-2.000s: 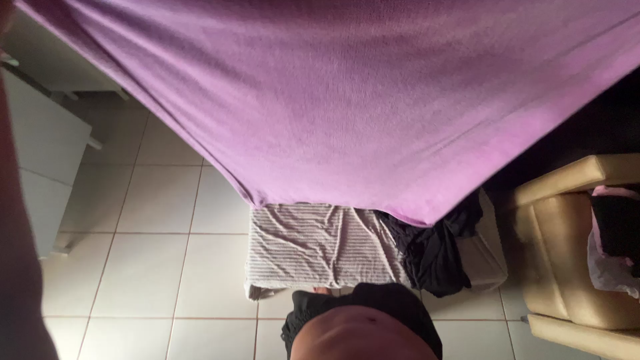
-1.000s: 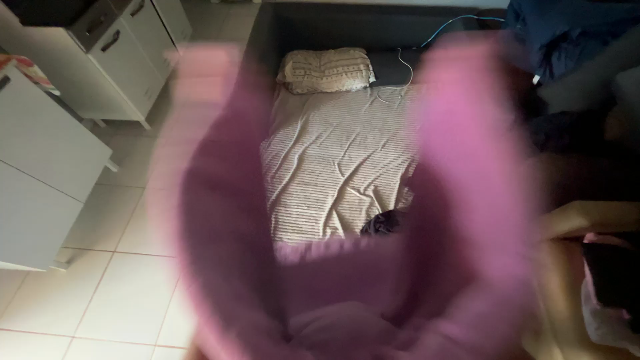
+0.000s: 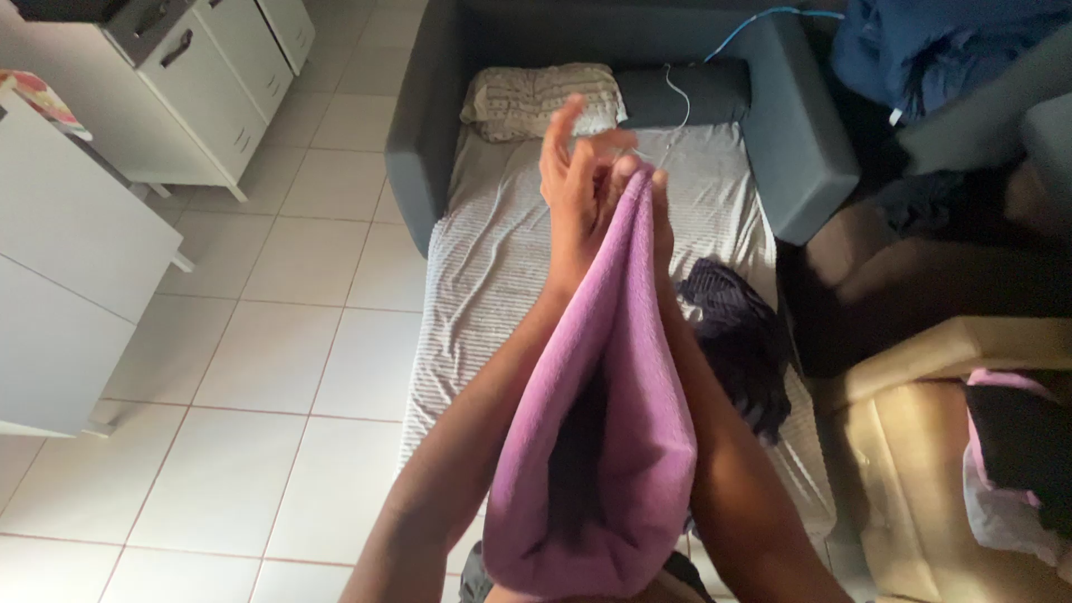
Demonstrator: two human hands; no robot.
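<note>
A pink-purple fleece blanket (image 3: 653, 394) hangs in a folded loop from my two hands, which meet in front of me over the sofa bed. My left hand (image 3: 582, 180) is at the blanket's gathered top, its upper fingers raised and spread; whether its thumb grips the cloth cannot be told. My right hand (image 3: 660, 205) is closed on the same top corner, partly hidden behind the fabric. Beneath them lies a striped light sheet (image 3: 494, 276) over the seat, with a dark crumpled cloth (image 3: 737, 343) on its right side.
The grey sofa (image 3: 812, 159) holds a patterned pillow (image 3: 540, 96) and a white cable at its far end. White cabinets (image 3: 209, 92) stand at left on the tiled floor (image 3: 268, 352). At lower right is a tan armchair (image 3: 904, 469) with dark and pink cloths on it.
The blanket was spread wide across the view at first; its two sides have come together and my hands now meet at its top. The view has tilted up toward the sofa.
</note>
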